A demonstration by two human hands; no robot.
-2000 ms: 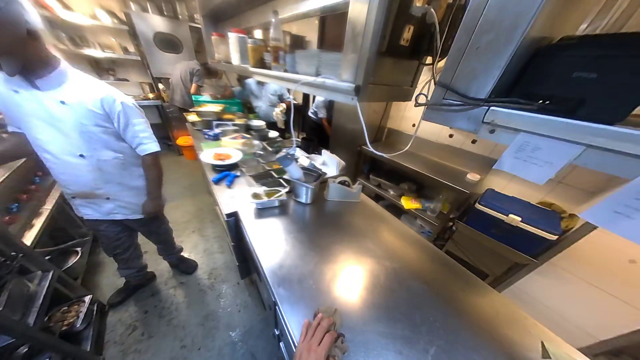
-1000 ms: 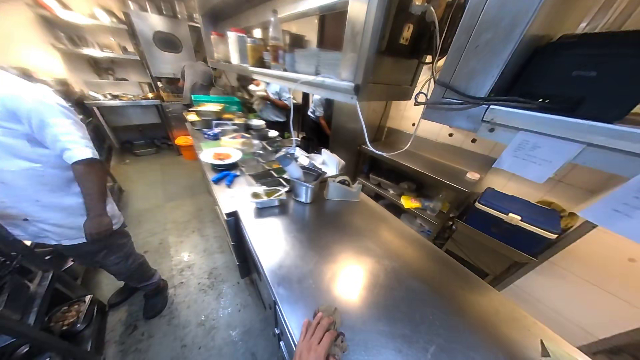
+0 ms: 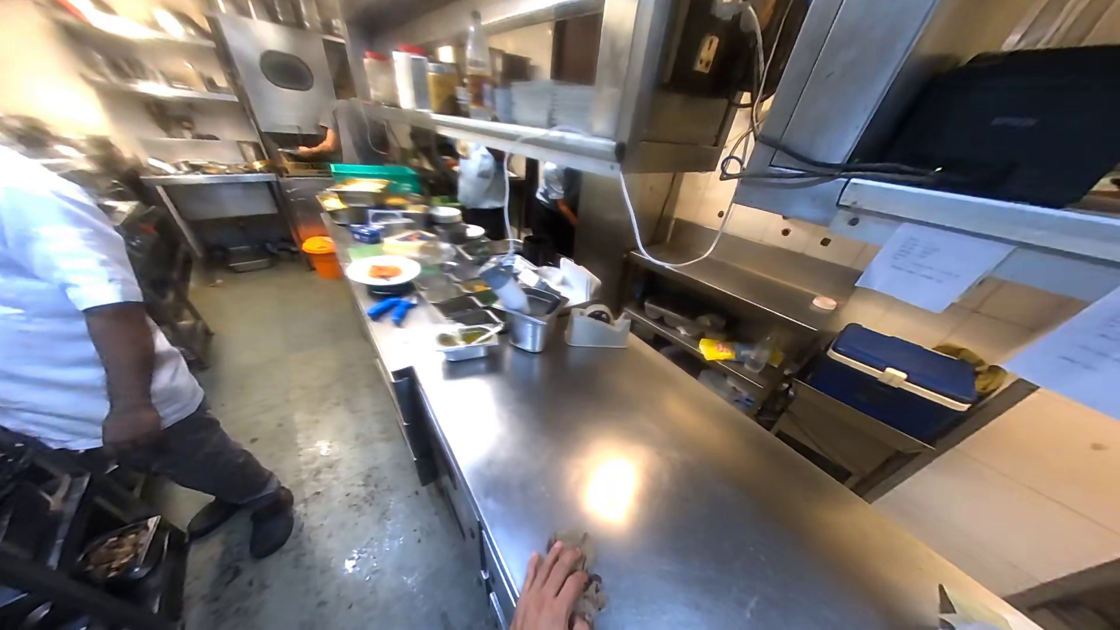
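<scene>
My left hand (image 3: 553, 589) is at the bottom middle of the view, over the near left edge of the steel counter (image 3: 700, 516). It lies palm down with bent fingers on a crumpled greyish-brown cloth (image 3: 592, 597), which shows past the fingertips and along the hand's right side. The palm is hidden. My right hand is out of view. Farther up the counter stand a shallow steel tray of food (image 3: 468, 343), a deep steel container (image 3: 529, 324) and a grey tape dispenser (image 3: 598, 327). Beyond them are a blue-handled tool (image 3: 391, 310) and a white plate with orange food (image 3: 383, 272).
At the left a person in a white shirt (image 3: 66, 297) stands in the aisle by a dark rack. Other people are at the back. A steel shelf (image 3: 525, 136) with jars overhangs the counter. A blue cooler box (image 3: 901, 376) and hanging white cables are at the right. The floor looks wet.
The person in the white shirt has moved left, partly out of view, uncovering more of the aisle and a back table. My left hand and the cloth show no plain move.
</scene>
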